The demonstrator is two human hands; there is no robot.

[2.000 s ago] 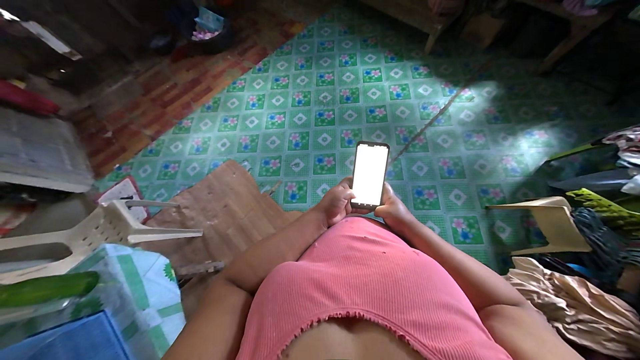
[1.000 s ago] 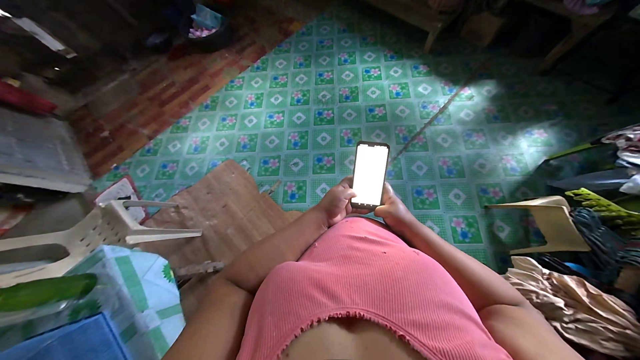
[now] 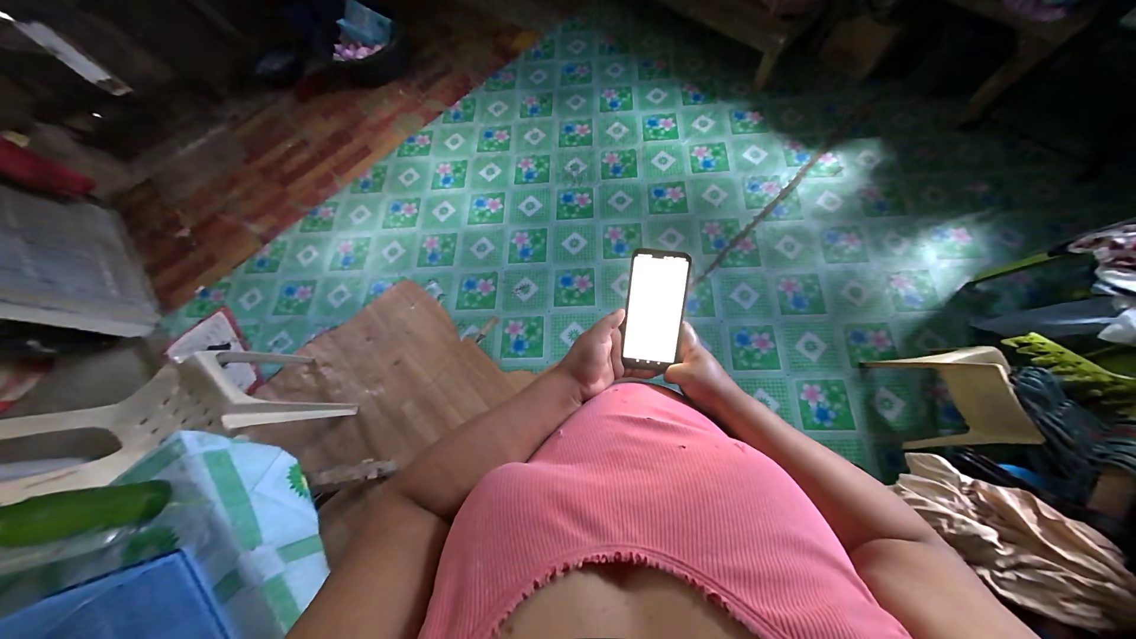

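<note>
A smartphone (image 3: 656,309) with a dark frame and a glaring white screen stands upright in front of the pink ribbed top (image 3: 657,479). My left hand (image 3: 598,355) is closed around the phone's lower left side, with the thumb along its edge. On the lower right side, my right hand (image 3: 697,362) grips the phone, its thumb near the bottom corner. The fingers behind the phone are mostly hidden. Both hands are close to the waist, above the patterned floor covering. What the screen shows cannot be read.
Green flowered vinyl flooring (image 3: 532,169) spreads ahead. At left are a white plastic chair (image 3: 169,399), a brown board (image 3: 399,373) and a table covered with checked cloth (image 3: 257,497). A small cream stool (image 3: 985,399) and crumpled beige cloth (image 3: 1003,532) lie at right. Wooden furniture (image 3: 763,35) stands behind.
My left thumb has moved from the phone's lower left corner to its left edge. The phone stays in both hands.
</note>
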